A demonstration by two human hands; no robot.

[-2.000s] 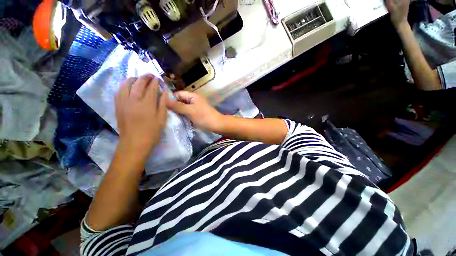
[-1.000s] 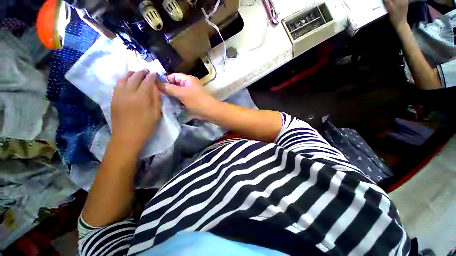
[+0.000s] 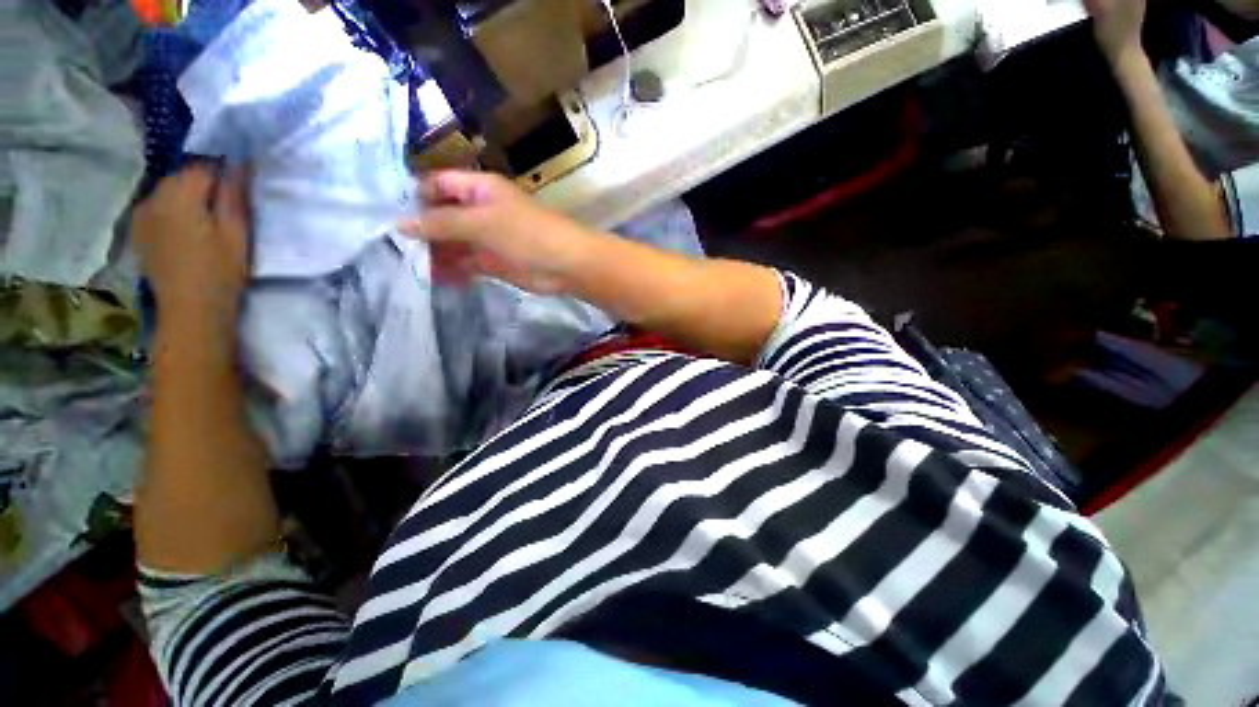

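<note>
A light blue-grey garment piece point(image 3: 325, 173) lies at the overlock machine point(image 3: 532, 55) and hangs down over my lap. Its upper part is bright under the lamp. My left hand point(image 3: 193, 235) is on the left edge of the cloth, blurred, with its fingertips partly hidden. My right hand point(image 3: 483, 228) is at the right edge of the cloth, thumb and fingers together on it, somewhat blurred. The presser foot area point(image 3: 394, 55) is at the top, partly hidden. Dark blue patterned cloth point(image 3: 166, 111) shows at the left behind the piece.
A garment pile point(image 3: 62, 180) lies at the left. The white machine table point(image 3: 690, 131) carries a cream control box point(image 3: 870, 49). Another person's arm point(image 3: 1167, 152) is at the upper right. An orange cover point(image 3: 155, 11) is cut off at the top edge.
My left hand has moved left, away from my right hand, and the cloth is spread between them. My right hand is slightly lower. The view has shifted, with the machine higher in it.
</note>
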